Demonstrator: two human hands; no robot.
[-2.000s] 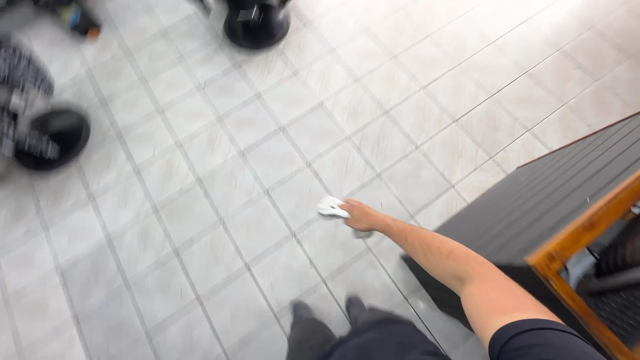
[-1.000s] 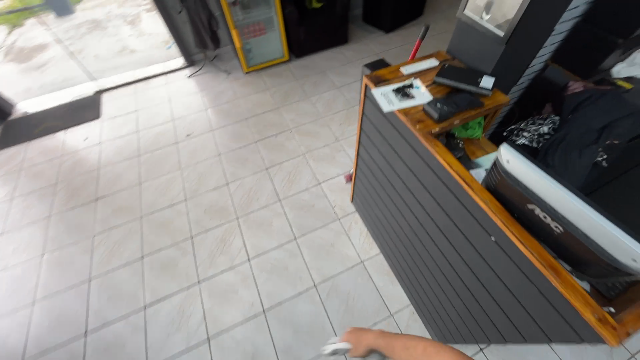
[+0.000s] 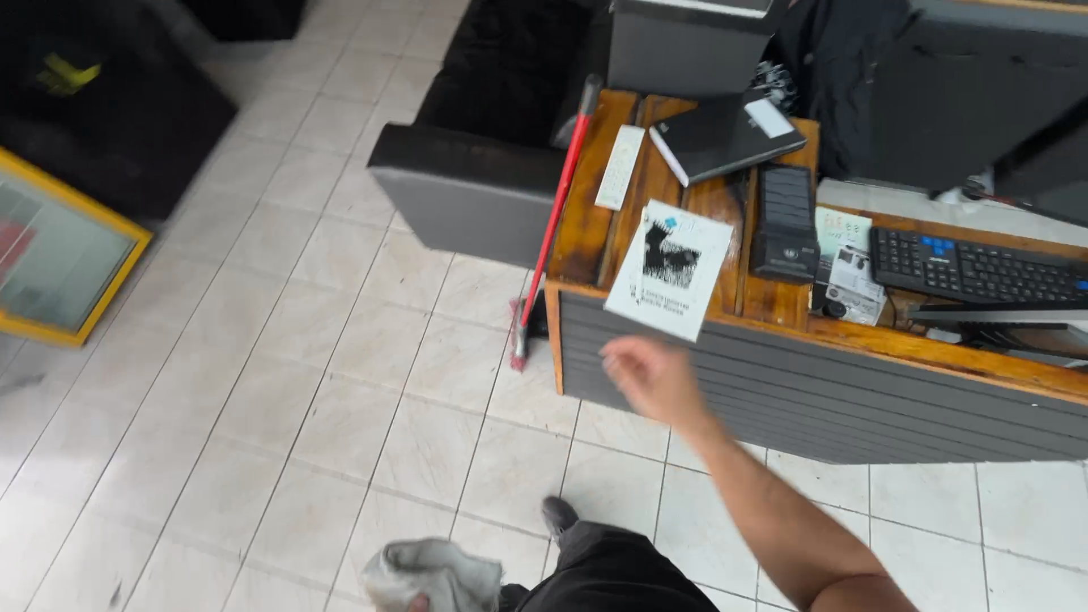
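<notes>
My right hand (image 3: pixel 650 378) is stretched out just in front of the counter, near the lower edge of a printed white sheet (image 3: pixel 671 270); its fingers are curled and blurred, and I see nothing in them. At the bottom edge, my left hand (image 3: pixel 418 603) shows only a fingertip against a greyish-white cloth (image 3: pixel 433 574), which it holds. A red-handled broom (image 3: pixel 557 208) leans at the counter's left end, its bristles on the floor. On the wooden counter top (image 3: pixel 578 246) lie a white remote control (image 3: pixel 620 167), a black notebook or folder (image 3: pixel 722 140) and a black device (image 3: pixel 786 221).
A black sofa (image 3: pixel 476 187) stands beyond the broom. At the left is a yellow-framed glass-door cabinet (image 3: pixel 110 293). Behind the counter's ledge are a black keyboard (image 3: pixel 977 263) and a monitor edge (image 3: pixel 1003 313). My shoe (image 3: pixel 558 514) is on the tiled floor (image 3: pixel 408 442).
The view has swung closer to the counter's end. One second ago a hand low in the view held something whitish; now the cloth is at my left hand and my right hand is raised by the counter.
</notes>
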